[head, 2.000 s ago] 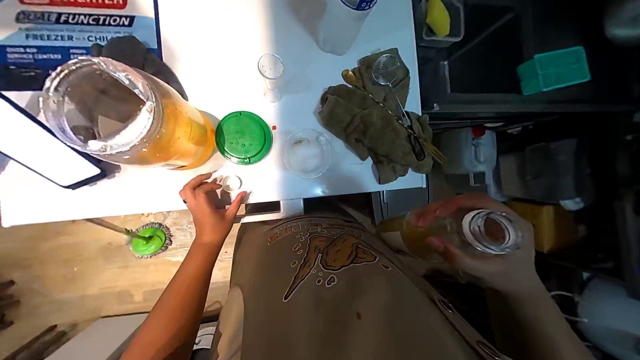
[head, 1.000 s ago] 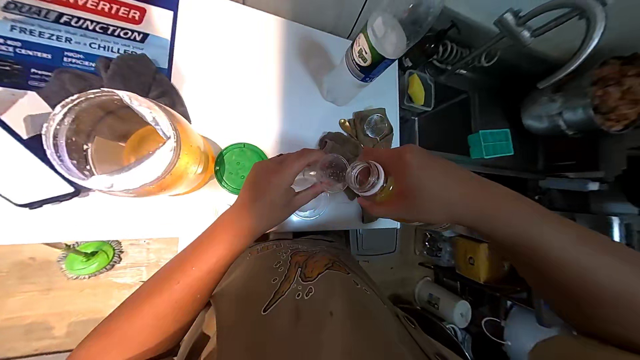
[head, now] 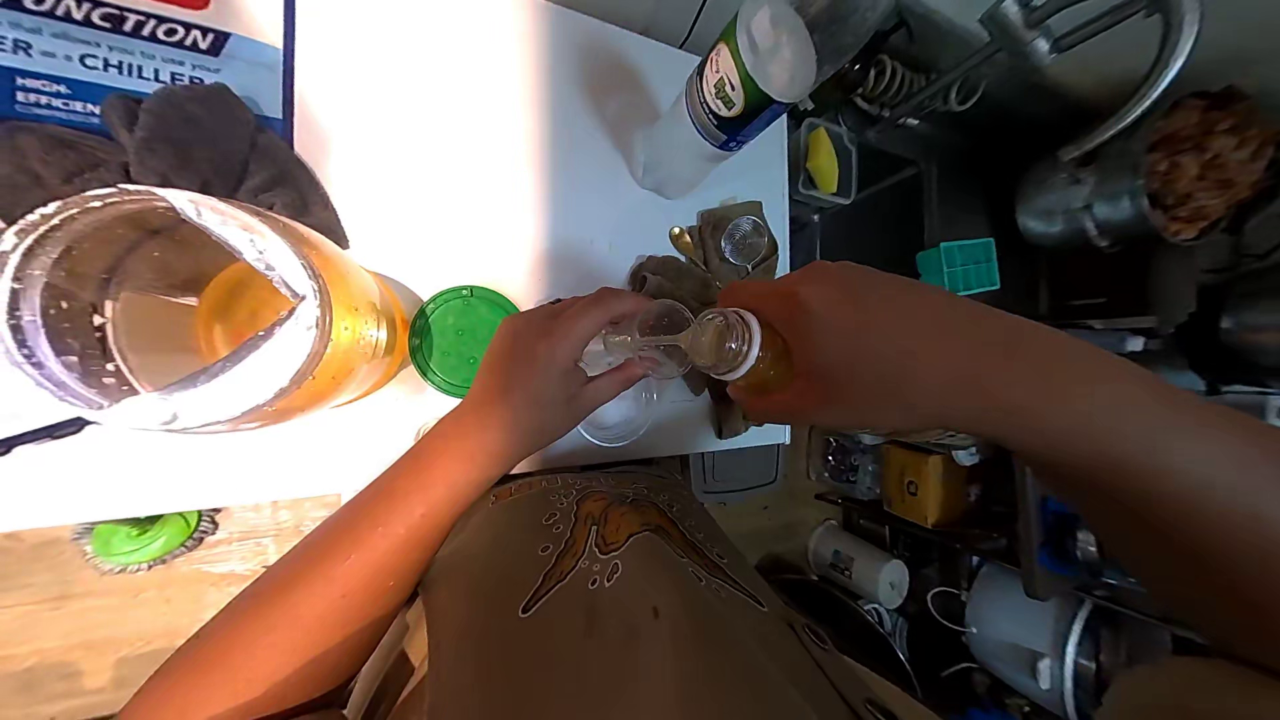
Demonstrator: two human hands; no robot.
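Observation:
My left hand (head: pixel 550 365) holds a small clear cup (head: pixel 662 338) above the white freezer top (head: pixel 430 120). In my right hand (head: pixel 830 340) is a bottle of amber liquid (head: pixel 765 360), tilted with its mouth at the cup, and liquid runs from one to the other. Below the cup sits a clear round dish (head: pixel 618 418). A green lid (head: pixel 462 340) lies just left of my left hand. Farther left stands a large open jar of amber liquid (head: pixel 350 320). Behind my hands a small strainer (head: pixel 745 240) rests on a brown cloth (head: pixel 715 220).
A large plastic bottle (head: pixel 715 105) stands at the back right of the top. Dark gloves (head: pixel 190 150) lie behind the jar. To the right are a dark sink with a teal basket (head: pixel 960 266), a yellow sponge (head: pixel 822 160), a faucet (head: pixel 1130 80) and a metal pot (head: pixel 1085 200).
My hands have come together from apart, the bottle moving in from the right. Since one second ago, liquid has begun to run into the cup. The view has shifted.

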